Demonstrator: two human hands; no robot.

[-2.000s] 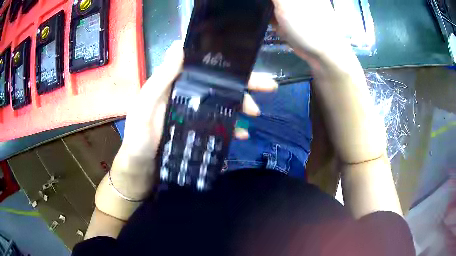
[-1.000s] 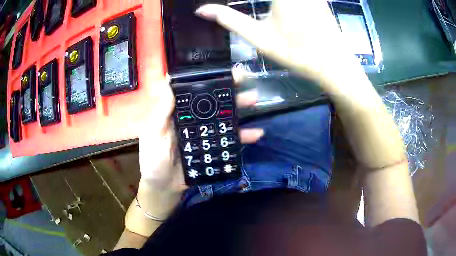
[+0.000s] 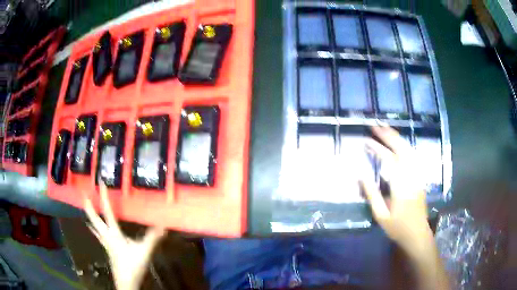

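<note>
Closed black phones (image 3: pixel 196 150) with gold marks lie in two rows in the red foam tray (image 3: pixel 232 209) at the left. My left hand (image 3: pixel 122 241) is at the tray's front edge, fingers spread, just below the front row, and holds nothing visible. A sheet of lens panels (image 3: pixel 314 88) with black frames and pale windows lies on the bench right of the tray. My right hand (image 3: pixel 402 192) is over the front row of the sheet, blurred, its thumb and fingers around a panel; whether it grips one is unclear.
The dark green bench mat (image 3: pixel 476 119) lies under the tray and sheet. A second red tray (image 3: pixel 34 96) with phones is at the far left. Crumpled clear film (image 3: pixel 467 241) is at the lower right. Brown cardboard is at the lower left, below the bench edge.
The open flip phone is no longer in my left hand. My left hand has moved left to the tray and opened. My right hand has moved to the sheet. The view has shifted forward.
</note>
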